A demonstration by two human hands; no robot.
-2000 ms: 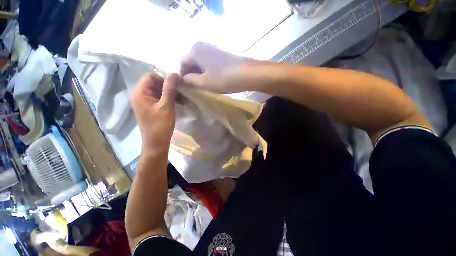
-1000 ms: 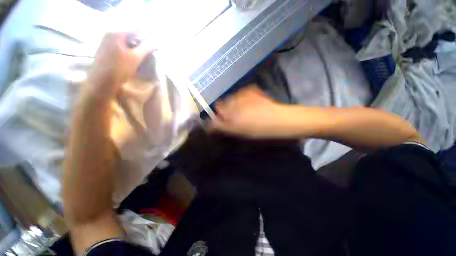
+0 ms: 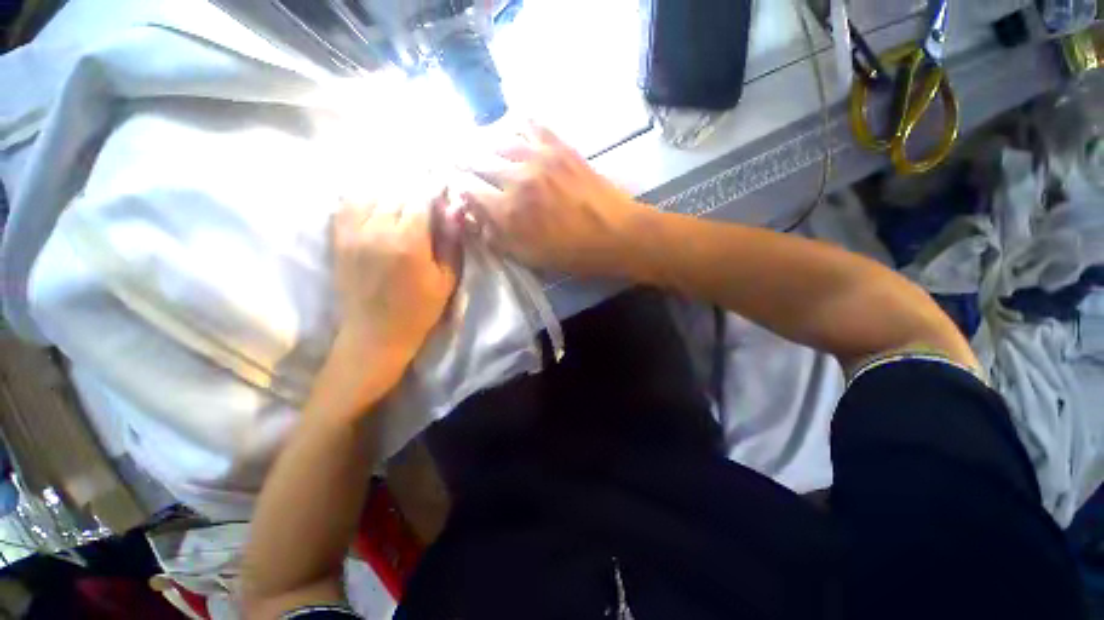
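Note:
A large white garment piece (image 3: 182, 206) covers the left of the table and hangs over its front edge. My left hand (image 3: 394, 273) lies on it and pinches the cloth near the machine head. My right hand (image 3: 539, 200) is just to the right, its fingers on the same cloth, close to my left fingertips. A narrow pale strip (image 3: 533, 297) hangs from the cloth below my right hand. The sewing machine's needle area (image 3: 466, 73) is just beyond my hands, and glare from the lamp hides the needle and the cloth under it.
A black mobile phone (image 3: 696, 55) lies on the table beyond my right hand. Yellow-handled scissors (image 3: 908, 109) lie at the right. A printed ruler (image 3: 763, 176) runs along the table's front edge. Pale cloth piles (image 3: 1029, 303) are at the right. A red edge (image 3: 385, 539) shows below my left arm.
My right hand has moved from the strip below the table edge up beside my left hand on the cloth. The view has shifted, showing the phone and scissors.

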